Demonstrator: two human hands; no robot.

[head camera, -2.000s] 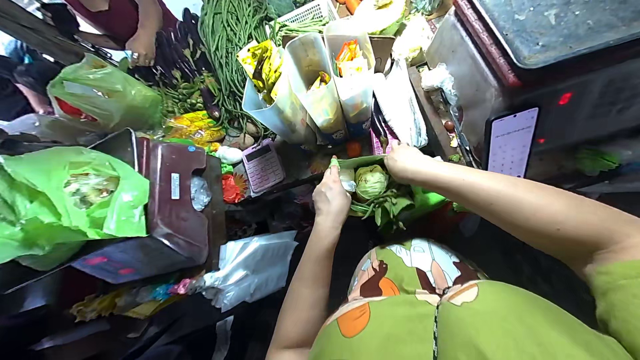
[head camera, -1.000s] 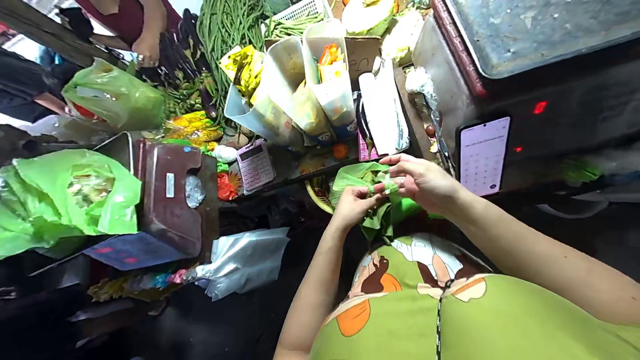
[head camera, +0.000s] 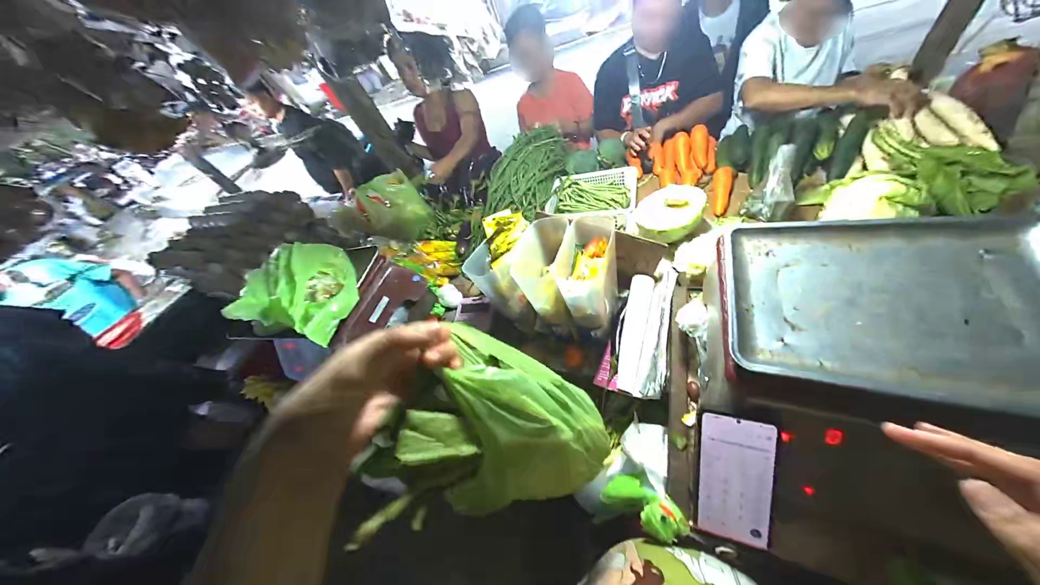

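Note:
My left hand (head camera: 398, 366) grips the top of a green plastic bag (head camera: 528, 422), raised in front of me. Leafy greens and stems (head camera: 431, 443) stick out of the bag below my fingers. At the right edge my right hand (head camera: 967, 463) holds nothing, its fingers spread beside the front of a weighing scale. The scale's metal pan (head camera: 886, 309) lies above that hand. Between the bag and my right hand a phone with a lit keypad screen (head camera: 737, 479) leans upright against the scale.
Clear plastic containers (head camera: 544, 272) hold packets behind the bag. Another green bag (head camera: 301, 292) sits on a second scale at left. Carrots (head camera: 686, 154), long beans (head camera: 528, 175), cucumbers (head camera: 812, 146) and cabbage (head camera: 877, 195) cover the stall. Several people stand beyond; one person's hand (head camera: 898, 96) touches white radishes.
My hands, together at the green bag a second ago, are now apart. The left one has carried the bag leftward; the right one has let go and moved right. The view has tilted up.

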